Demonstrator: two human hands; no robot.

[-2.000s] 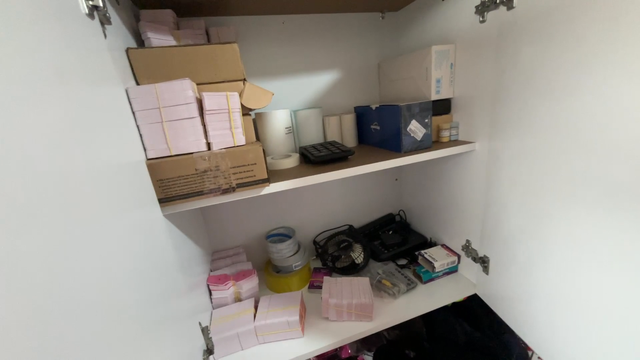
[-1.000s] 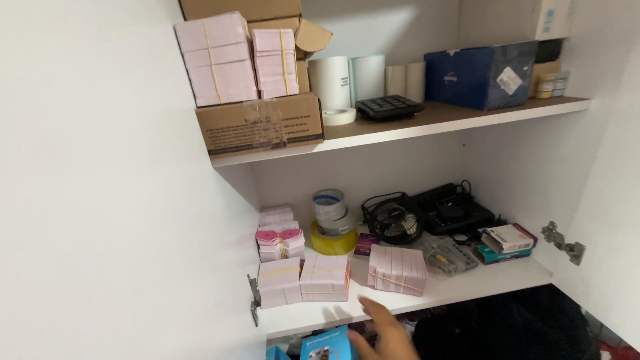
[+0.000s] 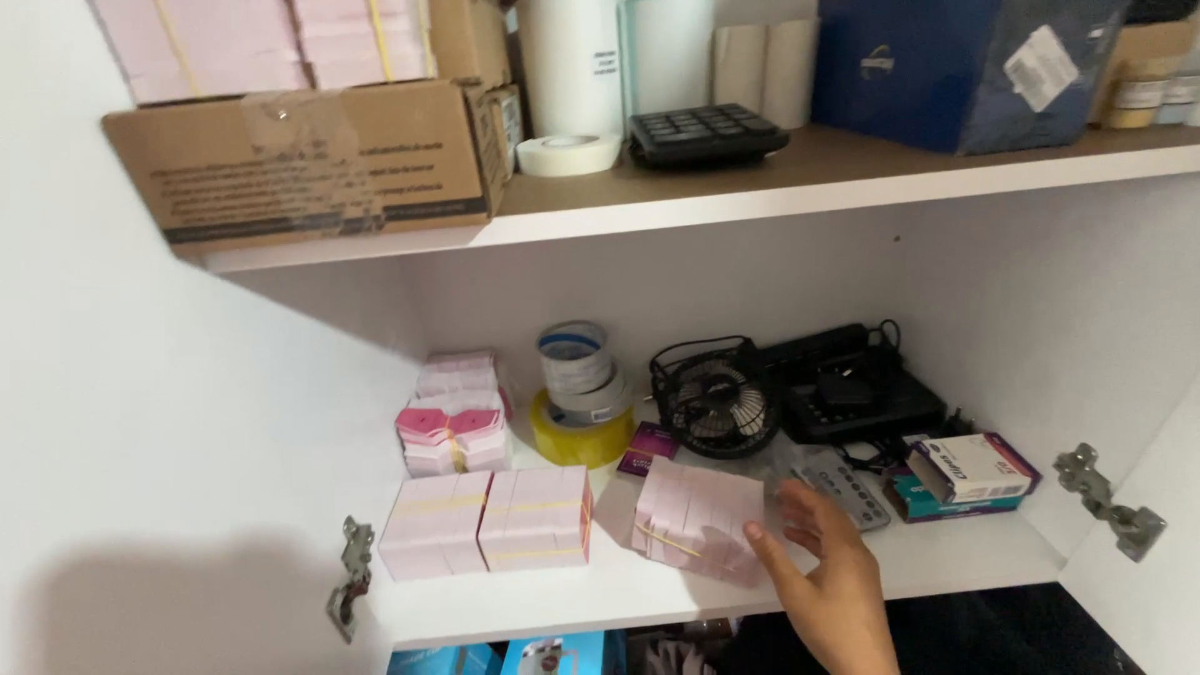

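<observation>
My right hand [image 3: 830, 581] reaches over the lower shelf from below, its fingers apart and holding nothing. Its thumb is close to the right side of a banded bundle of pale pink cards or slips [image 3: 698, 520]; whether they touch, I cannot tell. Two more banded pink bundles, the left one [image 3: 436, 525] and its neighbour [image 3: 536, 517], stand side by side further left. Behind them sits a bundle with bright pink pieces on top [image 3: 452, 436]. A clear bag with grey contents [image 3: 844, 487] lies just beyond my fingertips. My left hand is out of view.
Tape rolls [image 3: 581, 427], a small black fan [image 3: 722, 403], a black electronic device [image 3: 844, 394] and clip boxes [image 3: 975, 469] stand on the shelf. Above, the upper shelf's edge [image 3: 712, 208] carries a cardboard box [image 3: 309, 169], a black keypad [image 3: 708, 133] and a blue box [image 3: 947, 75]. Metal hinges [image 3: 352, 577] flank the opening.
My right hand, absent two seconds ago, has come in from below and moved up beside the right-hand pink bundle. The view has moved closer to the lower shelf.
</observation>
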